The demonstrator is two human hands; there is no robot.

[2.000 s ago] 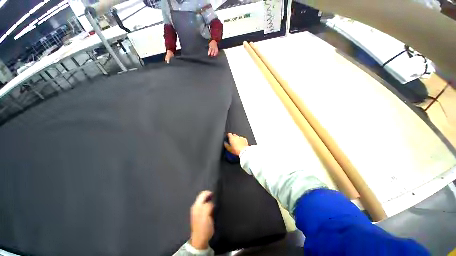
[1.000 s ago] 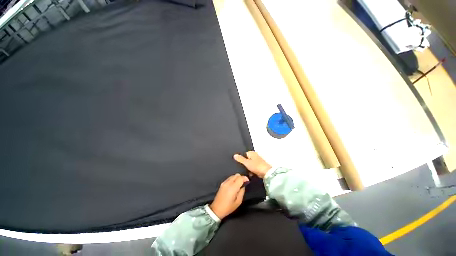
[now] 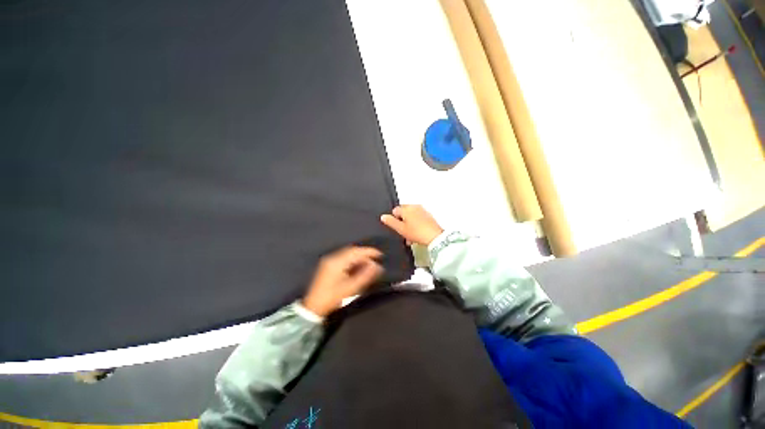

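A wide black fabric ply (image 3: 193,159) covers the left part of the table, its straight right edge running towards me. My right hand (image 3: 415,224) is at this edge near the front corner, thumb and fingers pinching the fabric. My left hand (image 3: 342,278) is blurred, over the fabric near the table's front rim, fingers curled but apart, with nothing visible in it. A blue round weight with a handle (image 3: 445,143) stands on the white surface right of the fabric edge.
Two long tan cardboard tubes (image 3: 513,126) lie side by side on the white table surface (image 3: 604,142), right of the weight. The table's front rim (image 3: 168,346) curves below the fabric. Grey floor with yellow lines (image 3: 625,314) lies beyond.
My hands moved from the folded-back ply to its front corner. The weight, earlier under my right hand, stands on the white surface. My left hand has since moved left, away from my right.
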